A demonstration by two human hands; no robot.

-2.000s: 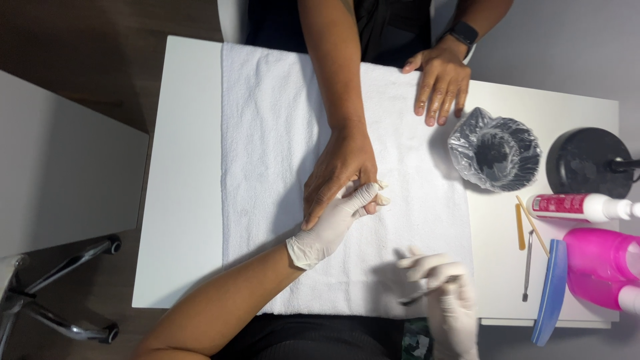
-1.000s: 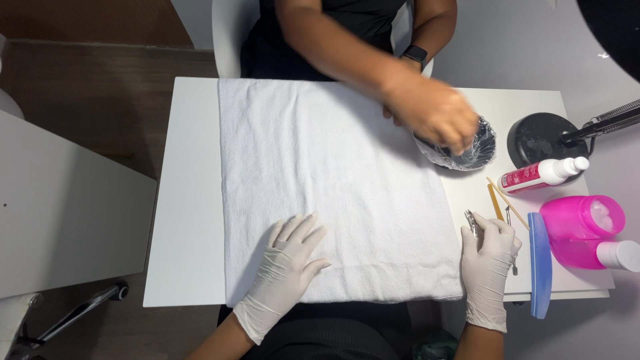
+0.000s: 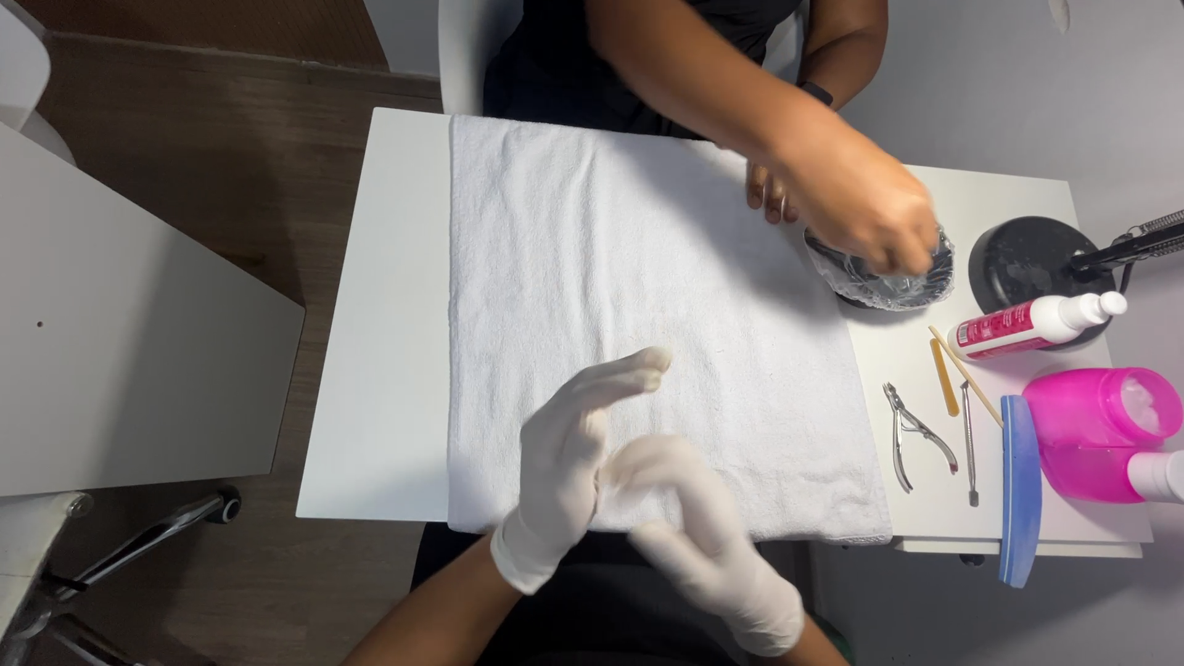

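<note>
My left hand (image 3: 569,462), in a white glove, is raised above the near edge of a white towel (image 3: 629,277), its fingers pointing up and to the right. Close beside it, my right hand (image 3: 698,536), gloved too and blurred, has its fingers apart from the thumb. Neither holds anything that I can see. Right of the towel, metal cuticle nippers (image 3: 911,430) lie on the white table (image 3: 398,305) next to a metal cuticle pusher (image 3: 968,444). Across from me, a person's hand (image 3: 860,203) is over a plastic-lined bowl (image 3: 888,291); its fingertips are partly hidden.
A blue nail file (image 3: 1019,490), a small yellow file (image 3: 944,377) and a wooden stick (image 3: 967,375) lie at the right. Beyond them are a red-and-white bottle (image 3: 1004,328), pink containers (image 3: 1078,407) and a black lamp base (image 3: 1027,264). A white cabinet (image 3: 129,324) stands left.
The nippers, held in my right hand one second ago, now lie on the table. My hands have come together over the towel's near edge. The other person's hand, earlier in mine, is over the bowl.
</note>
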